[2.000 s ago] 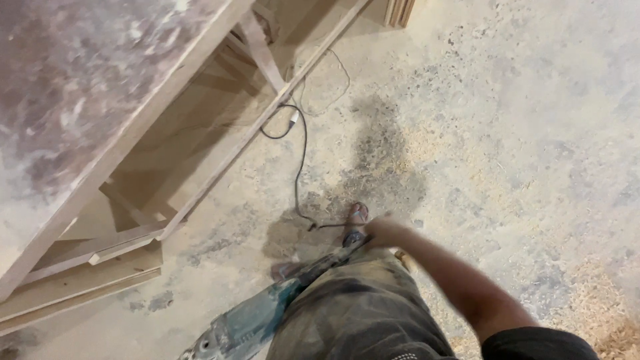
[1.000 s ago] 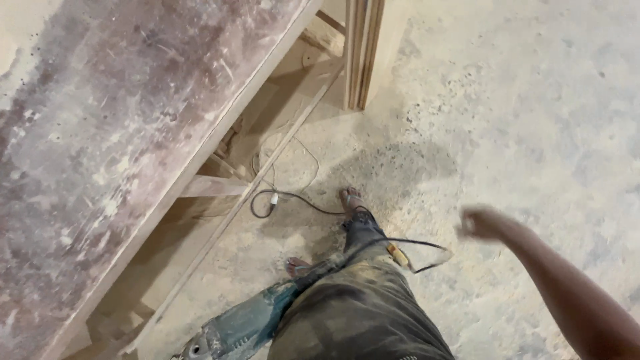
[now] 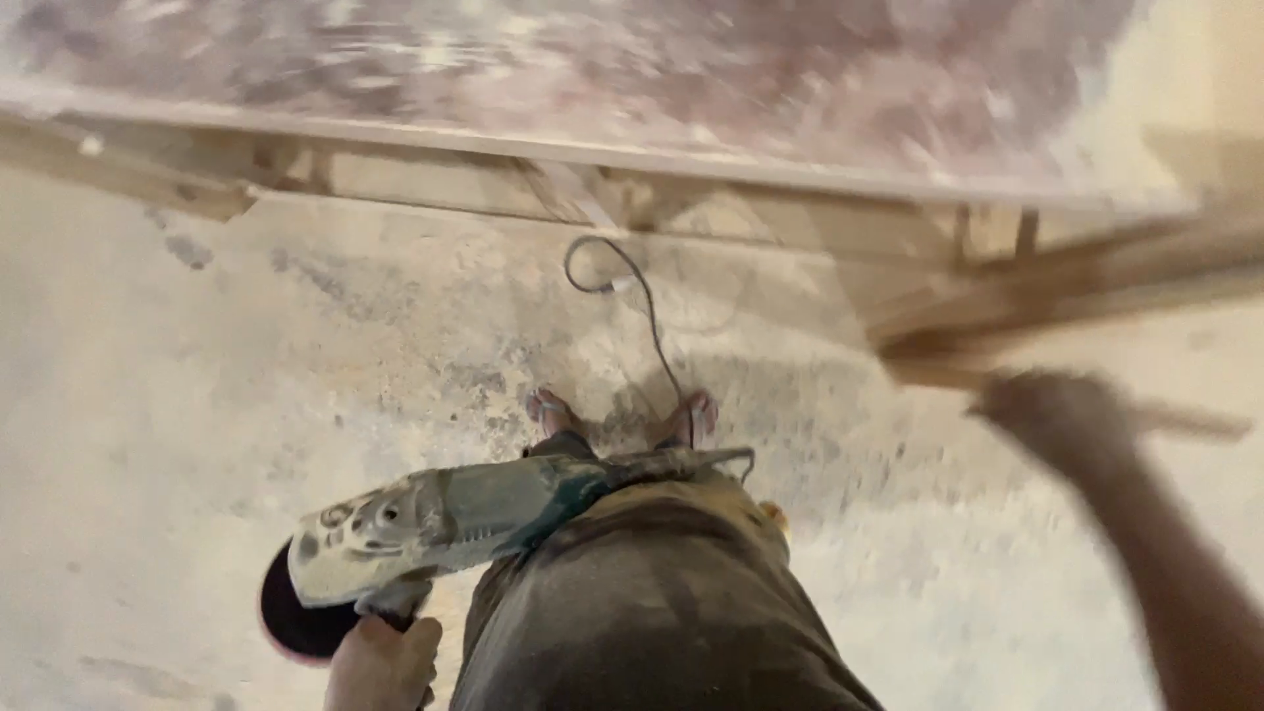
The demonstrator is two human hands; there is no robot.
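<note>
My left hand [image 3: 383, 664] grips the side handle of an angle grinder [image 3: 449, 518], whose teal body and dusty metal head lie across the front of my thighs. A dark round disc [image 3: 301, 607] is fitted at its left end. My right hand [image 3: 1055, 420] is blurred and curled at the right, beside a thin strip of wood [image 3: 1190, 420]; whether it holds the strip I cannot tell. A dark power cord [image 3: 654, 316] runs on the floor by my feet, with a white connector [image 3: 620, 284] in its loop.
A large tabletop or panel [image 3: 592, 148] with a mottled brown and white surface spans the top, on a wooden frame [image 3: 395, 202]. Stacked boards [image 3: 1106, 281] jut in at the right. The dusty concrete floor [image 3: 197, 415] bears dark patches.
The view has turned strongly, so the panel now lies across the top. My right hand, near the grinder's rear end two seconds ago, is away from it. My left hand has come into view.
</note>
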